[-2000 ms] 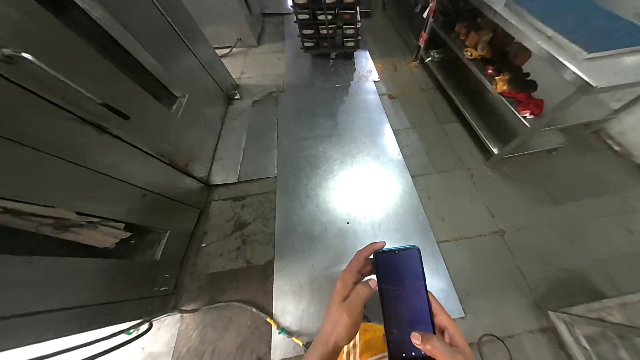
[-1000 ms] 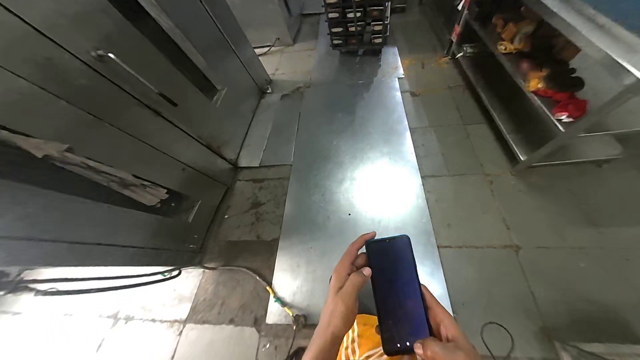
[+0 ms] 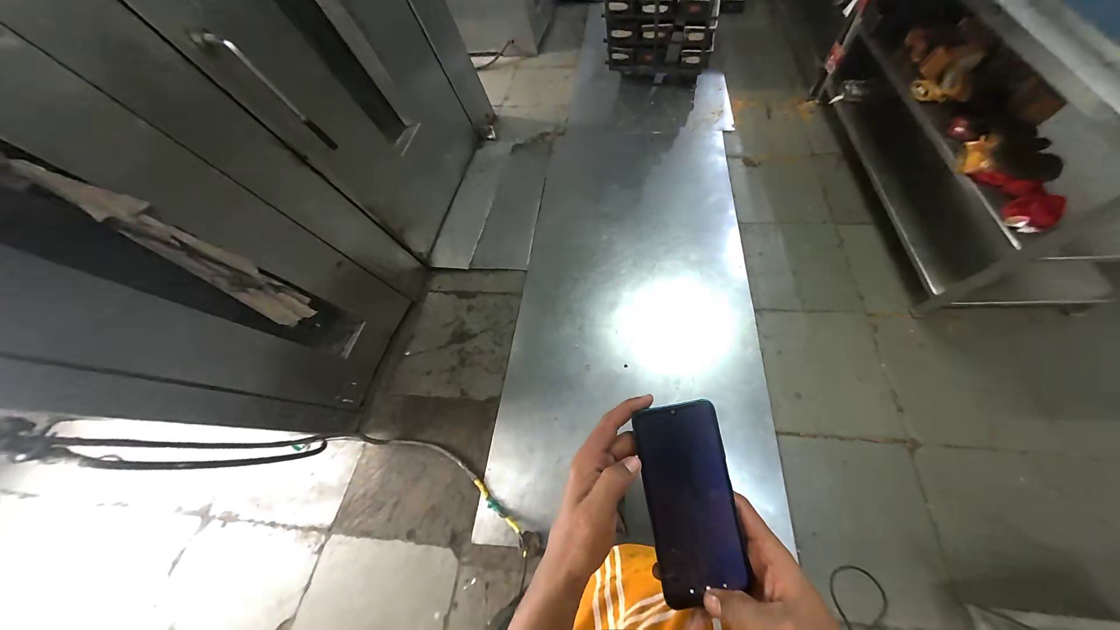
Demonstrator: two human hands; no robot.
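Note:
A smartphone (image 3: 691, 503) with a dark bluish screen is held upright between both hands, low in the head view. My left hand (image 3: 599, 490) grips its upper left edge, with the thumb and fingers against the side. My right hand (image 3: 766, 569) holds the lower right side, its thumb lying on the bottom edge of the screen. Part of an orange cloth with white stripes (image 3: 626, 582) shows below and behind the phone. The fingers behind the phone are hidden.
Under the phone runs a long metal sheet (image 3: 604, 262) on the stone-tiled floor. Stacked dark crates (image 3: 661, 39) stand at its far end. Metal cabinets (image 3: 262, 149) line the left, near a taped cable (image 3: 481, 490). A steel rack (image 3: 910, 219) with colourful items stands right.
Both hands still hold the phone. The right thumb has shifted from over the lower screen to its bottom edge since the earliest frame.

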